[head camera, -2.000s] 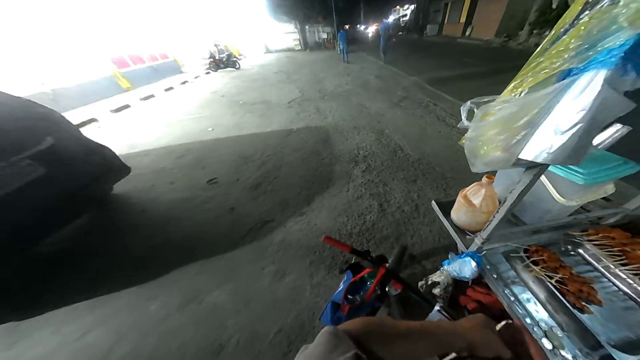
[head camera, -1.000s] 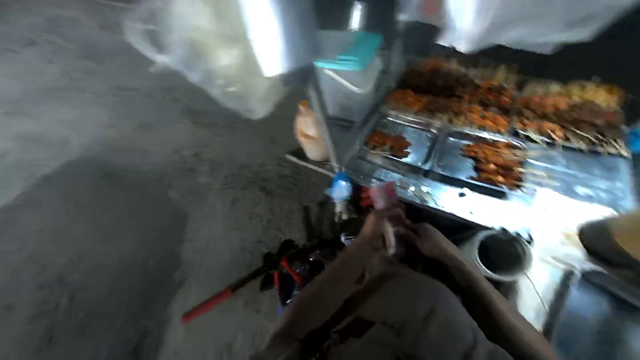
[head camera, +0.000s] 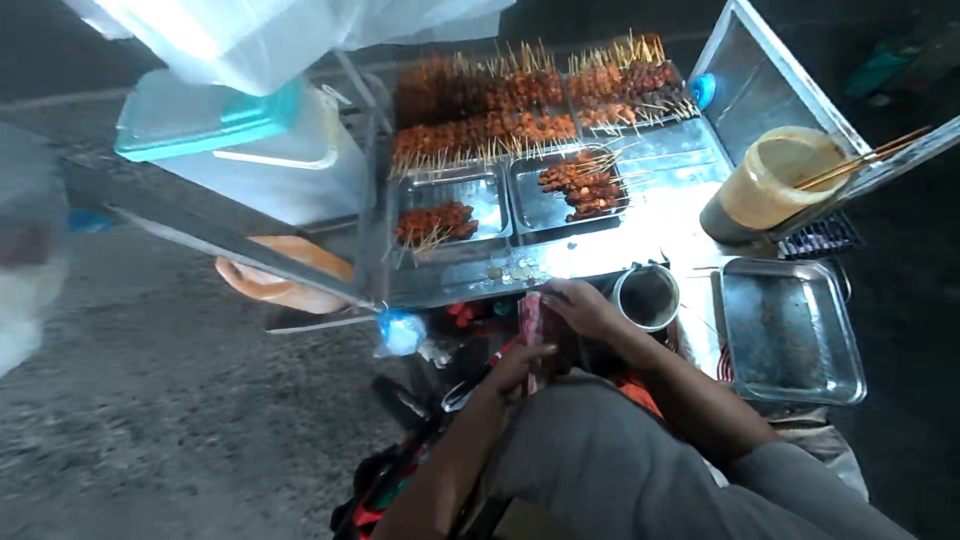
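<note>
Low at the cart's front edge, my left hand (head camera: 517, 369) grips the lower part of a reddish folded strip that looks like banknotes (head camera: 531, 322). My right hand (head camera: 581, 306) touches its upper end, fingers bent around it. Coins (head camera: 517, 270) lie on the metal ledge just above my hands. Beyond them, one steel tray (head camera: 487, 206) holds a small pile of meat skewers (head camera: 436, 223), and the tray beside it (head camera: 534, 210) holds more skewers (head camera: 581, 184). Rows of skewers (head camera: 487, 135) fill the back. A round metal container (head camera: 646, 298) stands right of my right hand.
At the right are a tub of sauce (head camera: 772, 184) with sticks in it and a steel tray (head camera: 791, 330). A lidded plastic box (head camera: 247, 165), an orange-tinted jug (head camera: 289, 274) and a knotted blue bag (head camera: 401, 331) are at the left. Plastic bags (head camera: 247, 37) hang overhead.
The view has swung right and down from the street onto the cart. Both hands, together around the reddish strip a second ago, are now farther apart along it.
</note>
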